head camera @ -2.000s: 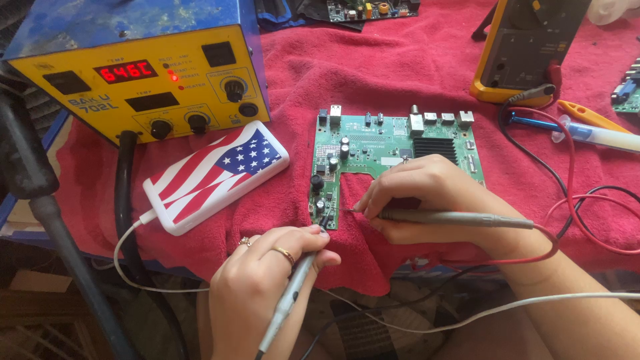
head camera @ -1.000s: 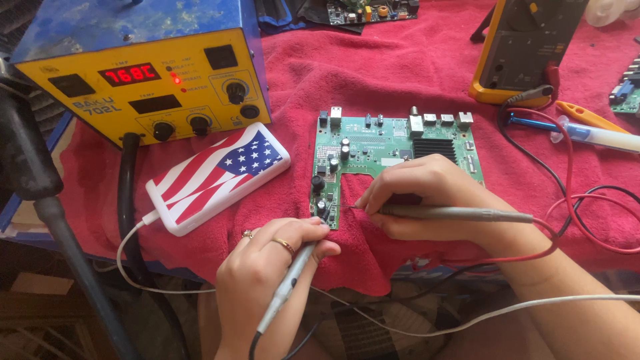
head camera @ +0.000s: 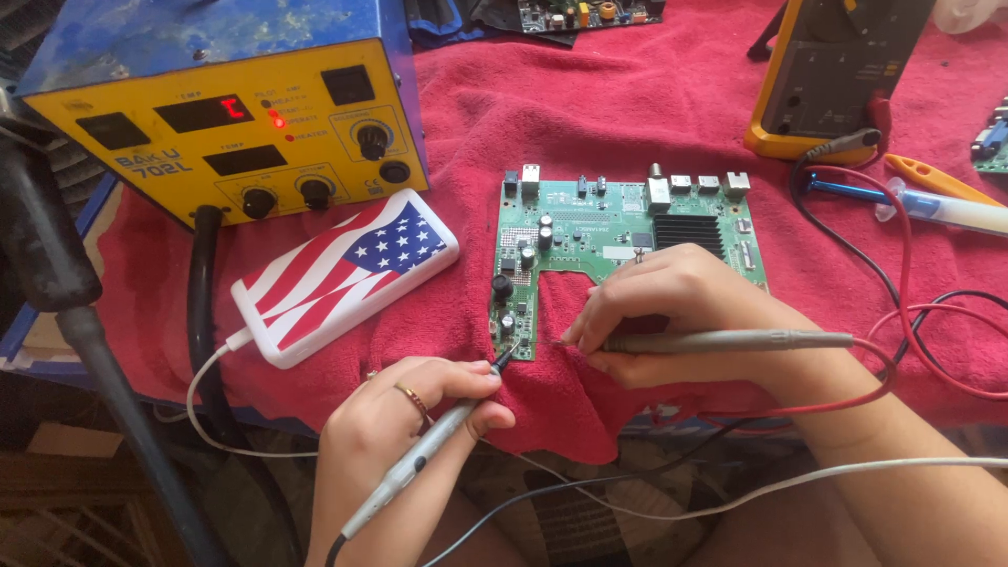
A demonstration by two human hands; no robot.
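My left hand grips a grey multimeter probe with a black lead, its tip at the lower end of the board's narrow left arm. In my right hand lies a second grey probe with a red lead, its thin tip pointing left toward that same arm. Whether either tip touches the board cannot be told. The green circuit board, with a black heatsink and metal ports along its far edge, lies on a red towel. My right hand covers part of the board's near right side.
A yellow and blue rework station stands at left, a flag-patterned power bank before it. A hot-air handle hangs far left. A multimeter, a syringe and looped leads lie at right. Another circuit board lies behind.
My left hand has shifted slightly, and the black probe end now shows clear of its fingers. The station's red display has changed from digits to a single character.
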